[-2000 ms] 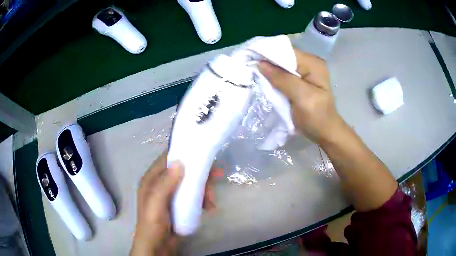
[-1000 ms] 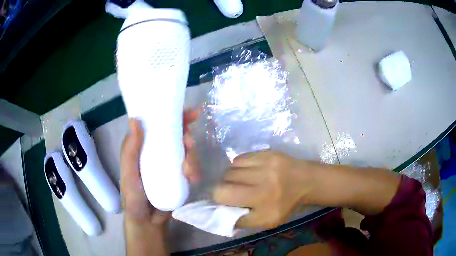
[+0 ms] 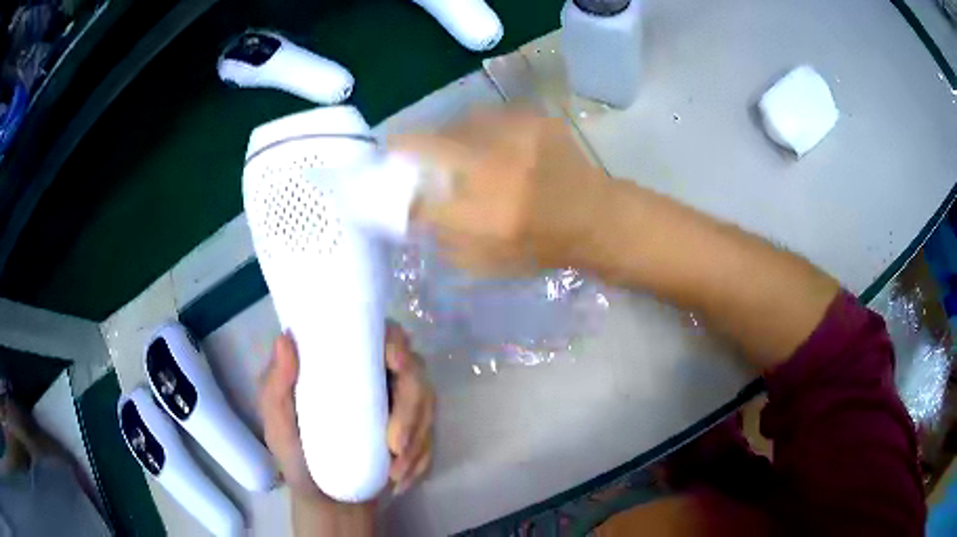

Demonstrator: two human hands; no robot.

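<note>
A white handset (image 3: 341,367) stands head up in my left hand (image 3: 409,414), its back with the vent grille of tiny holes facing me. My left hand is closed around its grip from behind. My right hand (image 3: 504,194) is blurred and holds a bunched white cloth (image 3: 383,194) against the head, beside the grille. The fingertips of my right hand are hard to make out. Clear film scraps (image 3: 525,315) lie on the bench below my right hand, partly hidden by it.
Two handsets (image 3: 210,409) lie side by side on the bench (image 3: 693,367) at left. More handsets (image 3: 283,68) lie on the green conveyor (image 3: 136,210). A whitish bottle (image 3: 603,52) stands at the back. A folded white wipe stack (image 3: 800,110) lies at right.
The handset was turned from its side to its back and is now slightly lower. My right hand with the cloth went down near the grip's end, then up to the head.
</note>
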